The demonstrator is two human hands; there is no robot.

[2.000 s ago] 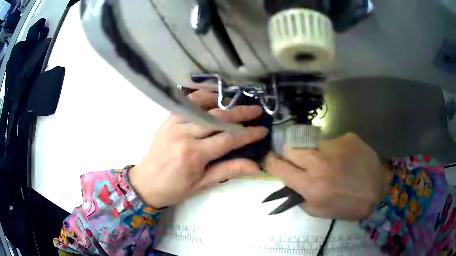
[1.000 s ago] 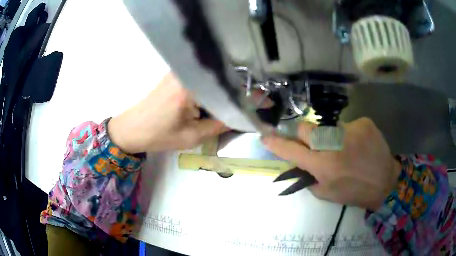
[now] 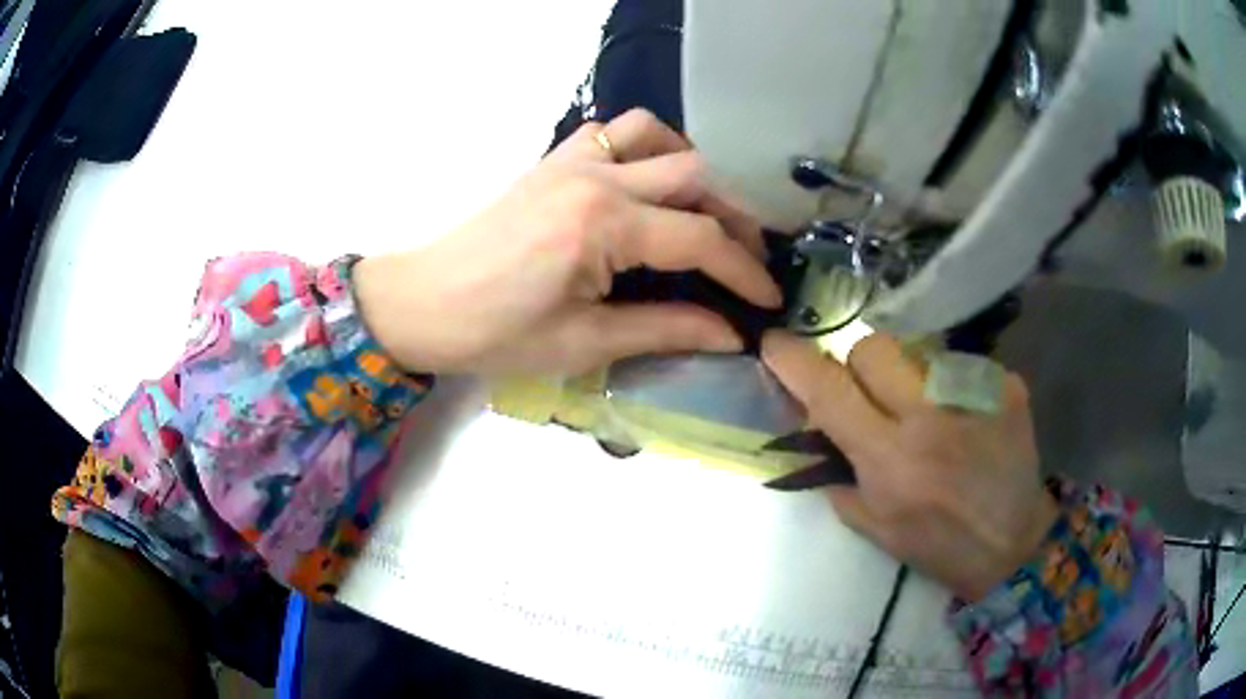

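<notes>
A dark cloth piece (image 3: 683, 290) lies at the presser foot (image 3: 836, 273); part of it shows behind my left hand with a bit of silver metal on its edge. My left hand (image 3: 588, 260) presses and grips the cloth, fingertips just left of the foot. My right hand (image 3: 909, 444) is shut around thread snips (image 3: 813, 462), whose dark blades poke out to the left. Its index fingertip touches the cloth's edge below the foot.
The machine head (image 3: 806, 109) stands over the upper right, with a ribbed cream knob (image 3: 1189, 221). Yellow tape (image 3: 683, 444) runs along the steel bed. Dark pieces (image 3: 130, 96) hang at the table's left edge. A faint ruler (image 3: 793, 649) marks the front edge.
The view has shifted, so the machine head sits further right. My left hand has come back beside the foot and lies flatter on the cloth, and more dark cloth shows behind it.
</notes>
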